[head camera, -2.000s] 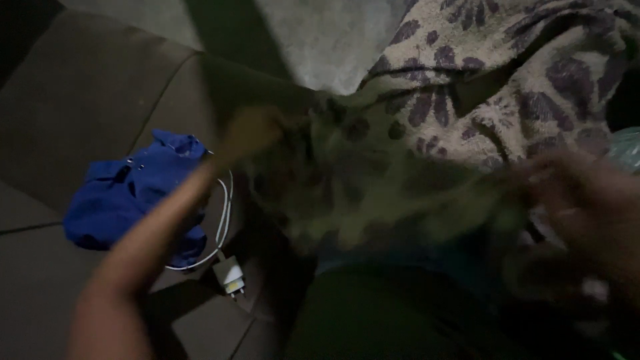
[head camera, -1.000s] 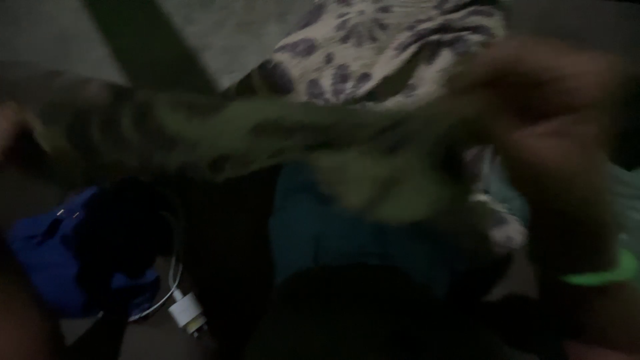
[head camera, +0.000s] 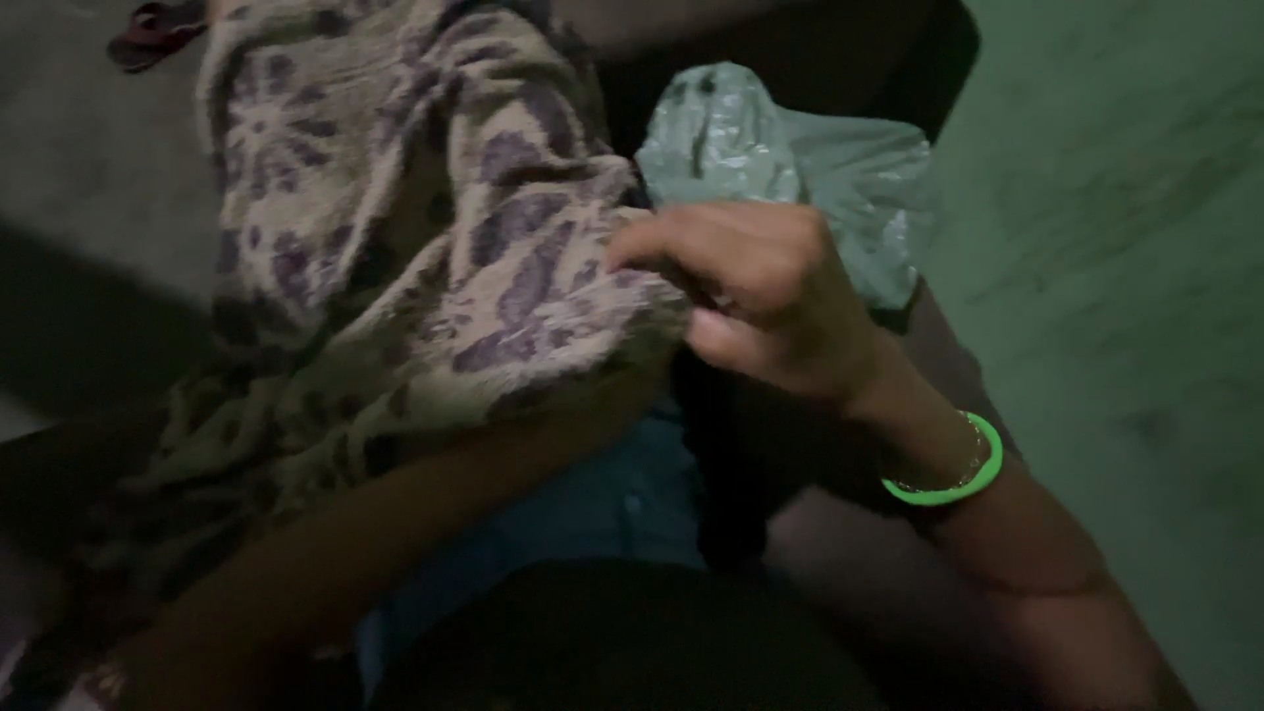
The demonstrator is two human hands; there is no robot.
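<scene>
A beige cloth with purple flower patterns [head camera: 533,247] lies in loose folds over the upper left and middle, its lower part shading to dim green. My right hand [head camera: 765,296], with a bright green band [head camera: 953,484] on the wrist, pinches the cloth's right edge between thumb and fingers. From the lower left my left forearm reaches up to that same edge; my left hand is hidden under the cloth, so its grip does not show.
A crinkled translucent plastic bag [head camera: 859,188] rests on the dark seat just beyond my right hand. Blue fabric [head camera: 583,504] covers my lap. Dark red footwear [head camera: 153,39] lies on the floor at the top left. Greenish floor [head camera: 1116,296] shows at the right.
The view has swung right, and the blue cloth bundle and white charger are out of it. My hands, earlier apart with the green part stretched between them, are now close together at the flowered cloth's edge.
</scene>
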